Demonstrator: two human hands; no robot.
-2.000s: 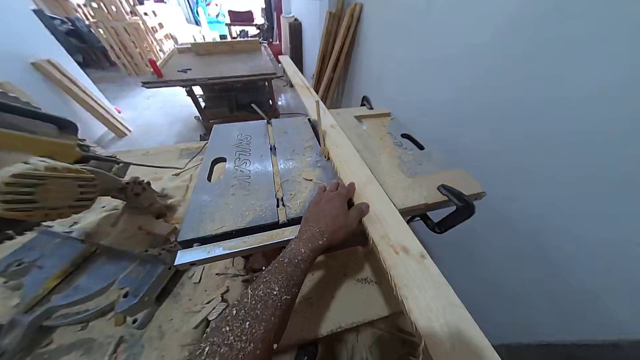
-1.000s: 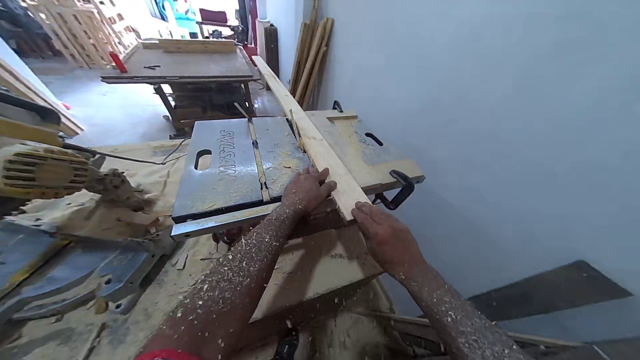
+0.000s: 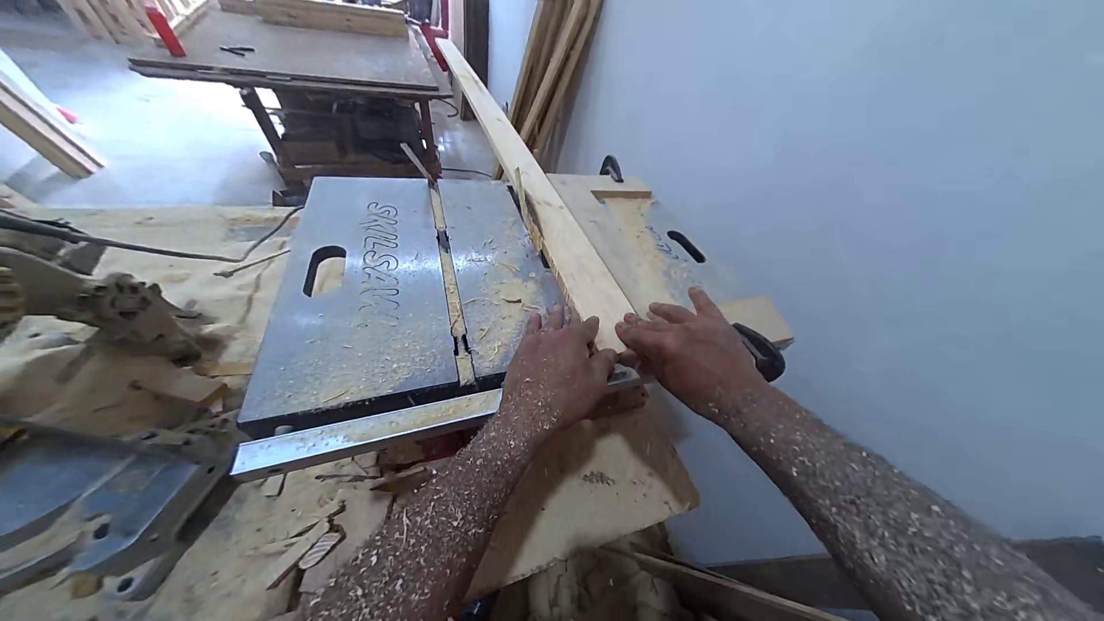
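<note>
A long pine board (image 3: 552, 216) lies lengthwise on the metal top of a Skilsaw table saw (image 3: 379, 285), its far end reaching past the saw. My left hand (image 3: 561, 358) presses on the left side of the board's near end, by the saw's front edge. On the right side of that same end, my right hand (image 3: 690, 349) grips the corner with its fingers. Both forearms are covered in wood shavings. A thin splintered strip stands up along the board's left edge near the middle. The blade itself cannot be made out.
A plywood side panel (image 3: 664, 250) is held by black clamps (image 3: 759, 352) close to the wall. A metal rail (image 3: 362, 431) runs along the saw's front. Metal tool parts (image 3: 95, 509) lie at the left. Behind stand a worktable (image 3: 302, 52) and leaning wood strips (image 3: 552, 69).
The board has moved forward along the saw, its near end now at the saw's front edge. My right hand, not in view two seconds ago, is now on that end.
</note>
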